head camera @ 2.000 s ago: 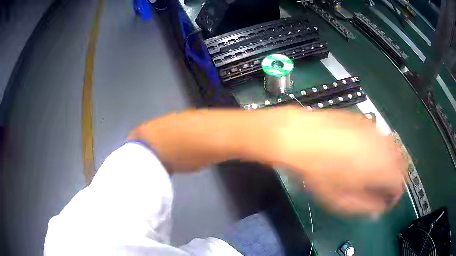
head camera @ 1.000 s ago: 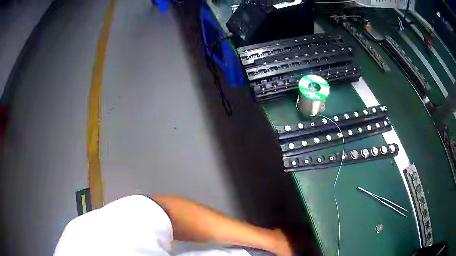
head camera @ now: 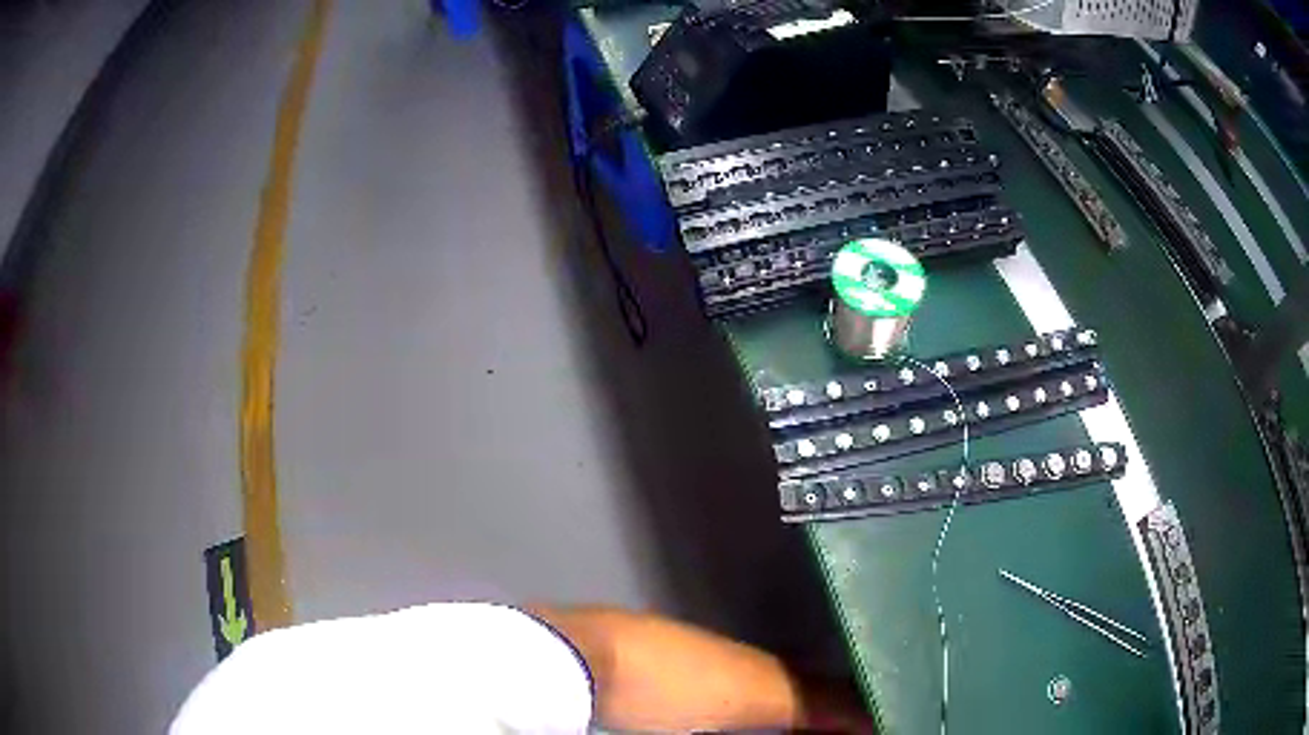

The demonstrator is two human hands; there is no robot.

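My left sleeve and bare forearm show at the bottom edge; my left hand is cut off by the edge. My right hand is out of the picture. Three dark strip holders with bright discs in rows lie on the green mat. The nearest has larger silver discs at its right end. A solder spool with a green-and-white top stands upright behind them. Its thin wire runs over the strips and down the mat. Silver tweezers lie with their arms apart. A small round part lies near them.
Stacked black strips lie behind the spool, with a black box beyond. A white strip runs along the right, by a pale strip with round positions. More narrow strips lie at the upper right. Grey floor is at left.
My left arm has swung from over the bench down to the bottom edge, uncovering the strips and tweezers. Since the middle frame the view has shifted slightly, and the bench items look unmoved.
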